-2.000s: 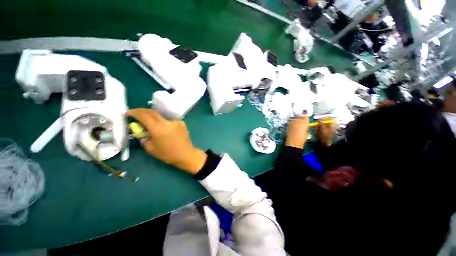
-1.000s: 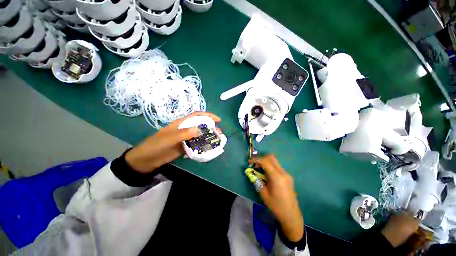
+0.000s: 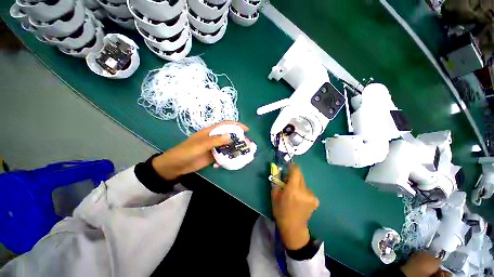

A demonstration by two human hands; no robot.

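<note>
My left hand point(image 3: 190, 153) holds a white housing cover point(image 3: 234, 158) with its dark circuit board point(image 3: 232, 147) facing up, at the bench's near edge. My right hand point(image 3: 293, 203) grips a yellow-handled tool point(image 3: 275, 174) just below the camera body point(image 3: 304, 120). The tool's tip is too blurred to make out. The camera body lies with its round cavity open, a black lens panel point(image 3: 328, 100) above it and a white antenna point(image 3: 273, 106) at its left. Dark wire leads point(image 3: 280, 147) hang from the cavity down to the tool.
A tangled pile of white cords point(image 3: 187, 96) lies left of the camera. Stacked housing covers point(image 3: 162, 27) stand at upper left, with one cover point(image 3: 114, 56) showing its board. Other camera units point(image 3: 374, 121) and a loose cover point(image 3: 386, 245) lie at right. Another person's hand point(image 3: 421, 265) is at lower right.
The view has shifted, bringing the stacked covers and my left hand with the cover into sight. Over the last second my right hand and tool have come up closer to the camera's cavity.
</note>
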